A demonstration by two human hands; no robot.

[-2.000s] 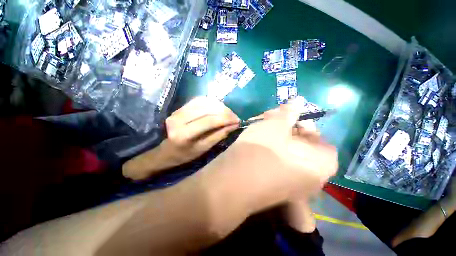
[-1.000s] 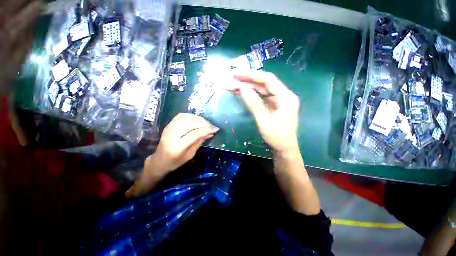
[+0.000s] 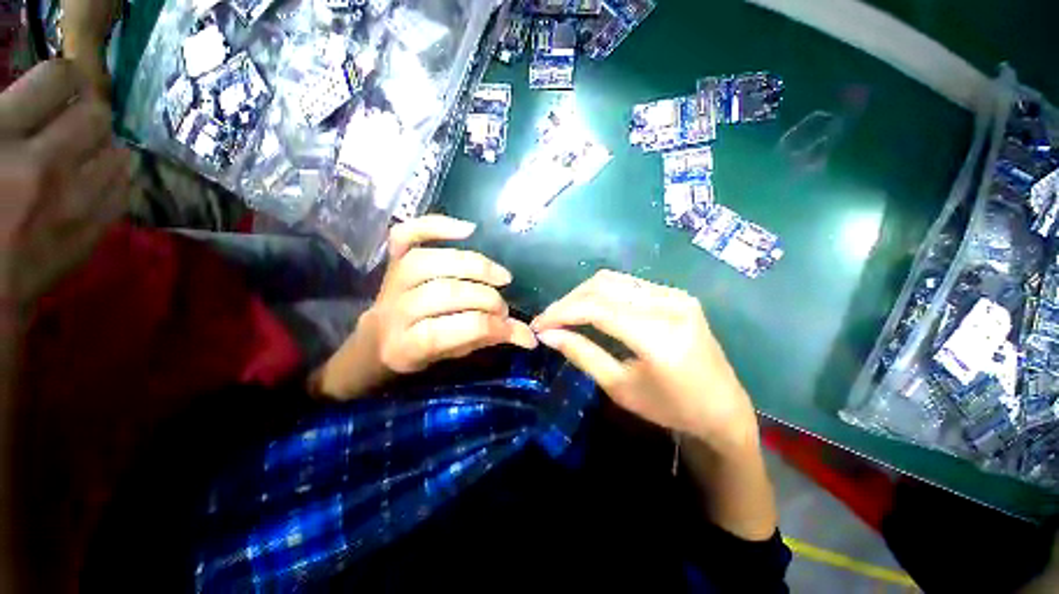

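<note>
My left hand (image 3: 447, 304) and my right hand (image 3: 650, 348) meet at thumb and index fingertips just over the bench's front edge. A tiny dark speck shows between the fingertips; whether it is a held part is too small to tell. No tweezers are visible. Beyond my hands, blue and silver-white circuit boards (image 3: 740, 240) lie loose on the green bench top (image 3: 650, 250), several in a bent chain at centre right. More boards (image 3: 488, 122) lie at centre left and at the top edge. A brightly lit pair (image 3: 552, 174) lies between them.
A clear bag of boards (image 3: 337, 174) is at the upper left, another bag (image 3: 929, 313) at the right. A faint thread loop (image 3: 809, 139) lies beyond the boards. Another person's blurred hand (image 3: 52, 174) is at the left edge. A pale strip (image 3: 906, 52) crosses the bench's far side.
The other person's forearm, which crossed in front of me holding a dark stick, has withdrawn left. My right hand has moved from the boards back to my left fingertips. The view has shifted.
</note>
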